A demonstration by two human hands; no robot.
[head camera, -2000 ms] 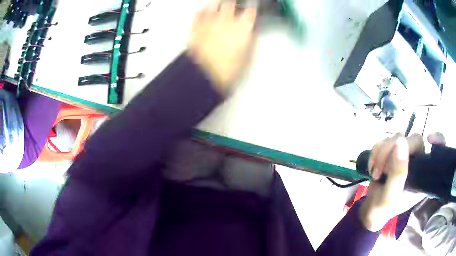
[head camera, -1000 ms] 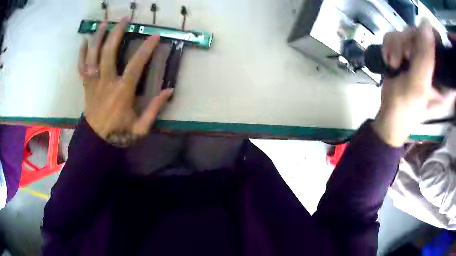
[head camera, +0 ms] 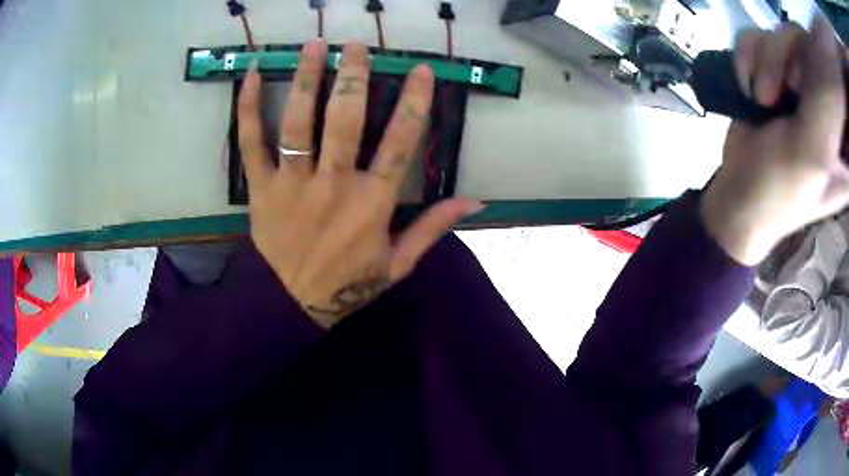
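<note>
A green circuit board strip [head camera: 400,65] lies across the black plastic housings [head camera: 449,139], which point toward the bench's front edge. Several wire connectors [head camera: 374,7] on short red wires stick out beyond the strip. My left hand [head camera: 330,177] lies flat over the housings, fingers spread, fingertips on or beside the strip, hiding the middle housings. My right hand [head camera: 782,139] is closed around the black electric screwdriver [head camera: 731,85], whose front is at the screw feeder. The screwdriver's tip cannot be made out.
The grey-silver screw feeder [head camera: 605,42] stands at the upper right. A small dark speck lies left of it. The bench's green edge [head camera: 140,231] runs in front of me. A red stool [head camera: 58,296] is below left. Grey cloth of another person [head camera: 805,288] shows at the right.
The view has shifted. The comb-shaped assembly and my left hand now sit closer to me and farther right, the strip nearly level. The screwdriver remains in my right hand by the feeder.
</note>
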